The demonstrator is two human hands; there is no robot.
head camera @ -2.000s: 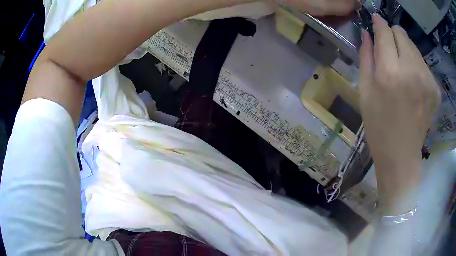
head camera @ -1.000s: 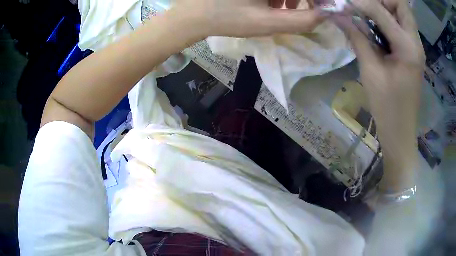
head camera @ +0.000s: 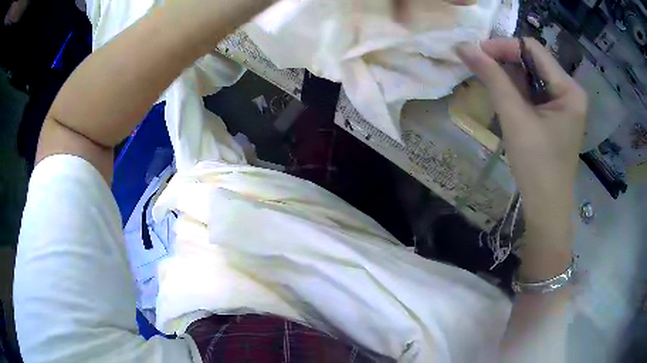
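Observation:
A white garment piece (head camera: 397, 53) is held up over the machine bed at the top, its lower corner hanging down. My left hand (head camera: 433, 8) is mostly cut off by the top edge; its visible fingers are at the cloth and appear to grip it. My right hand (head camera: 535, 99) is closed around dark-handled thread snips (head camera: 531, 69), with thumb and forefinger beside the cloth's right edge. It cannot be seen whether they touch the cloth. A large cream-white garment bundle (head camera: 284, 248) lies over the lap.
The pale machine bed (head camera: 426, 156) runs diagonally below the held cloth, with a cream-rimmed opening (head camera: 477, 117). Thread ends (head camera: 502, 244) hang at its front corner. A blue bin (head camera: 145, 152) with white pieces is at left. Dark tools (head camera: 603, 174) lie at right.
The garment piece has come off the needle area and is spread out in the air. My hands have moved apart, and the snips show in my right hand.

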